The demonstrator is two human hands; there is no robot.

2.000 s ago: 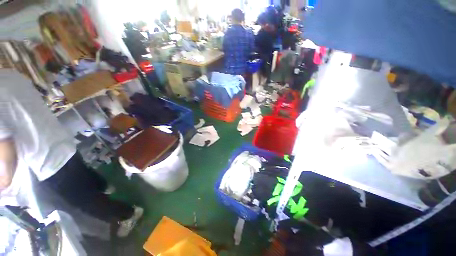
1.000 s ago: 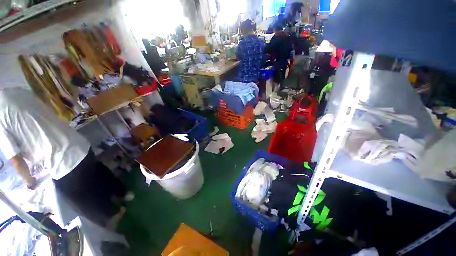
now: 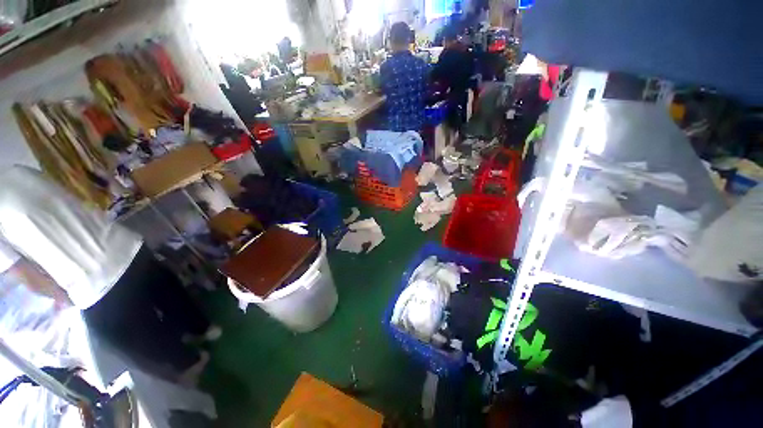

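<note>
Neither of my hands is in the picture. Nearest in front of me, at the bottom edge, is an orange-yellow box or sheet [image 3: 325, 405], cut off by the frame. A blue crate [image 3: 428, 355] stands on the floor and holds white bundled fabric [image 3: 425, 303] on its left side and dark pieces on its right. Bright green strips [image 3: 519, 334] lie on dark material beside it. A white round bin [image 3: 311, 299] stands left of the crate with a brown board [image 3: 271, 261] across its top.
A white perforated post [image 3: 548, 226] and shelf [image 3: 644, 292] with pale fabric stand at right. A person in a white shirt [image 3: 71, 234] stands at left. Red basket [image 3: 483, 227], orange crate [image 3: 386, 189] and fabric scraps [image 3: 361, 236] are on the green floor. More people are at the back.
The view has swung slightly since one second ago, shifting the scene a little left. The person at left leans further over, and the forearm seen before is now hard to make out.
</note>
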